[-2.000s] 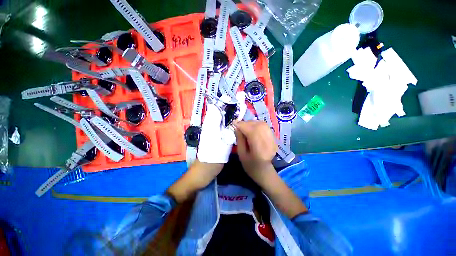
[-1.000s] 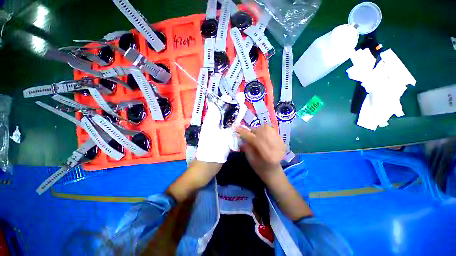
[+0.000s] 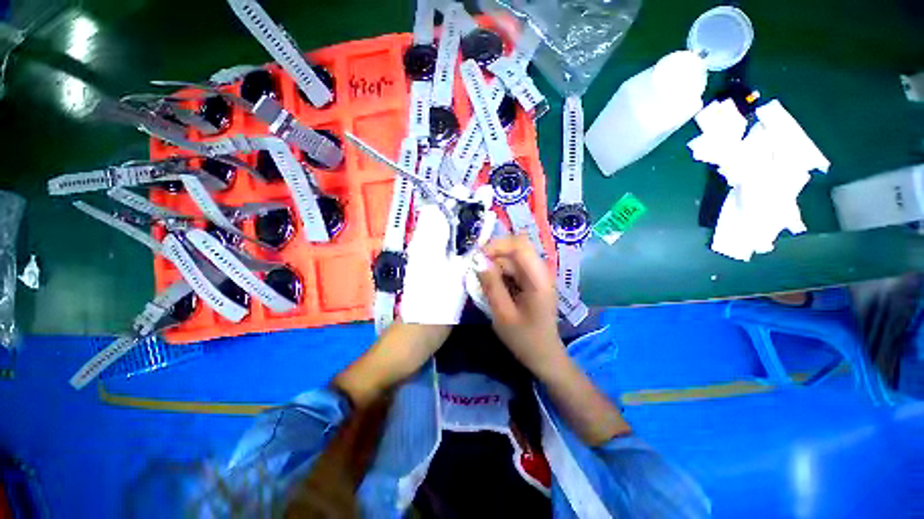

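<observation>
My left hand (image 3: pixel 431 269), in a white glove, holds a wristwatch (image 3: pixel 469 225) with a round black face turned up, over the lower right part of the orange-red watch tray (image 3: pixel 342 279). A light-grey strap runs up and left from the held watch. My bare right hand (image 3: pixel 522 294) is just right of the watch, fingers bent, with a small white wiping cloth (image 3: pixel 476 266) pinched at its fingertips beside the watch's lower edge. The cloth is partly hidden by the fingers and hard to tell from the glove.
Several watches with grey straps lie across the tray; one watch (image 3: pixel 571 223) lies off its right edge. Further right are a green label (image 3: pixel 620 217), a white bottle (image 3: pixel 643 117), a round whitish dish (image 3: pixel 720 39) and white wipes (image 3: pixel 762 182). A clear plastic bag (image 3: pixel 585 41) lies beyond the tray.
My right hand's fingers have opened out and then bent again close to the watch. My left hand still holds the watch in nearly the same place. The view has shifted slightly.
</observation>
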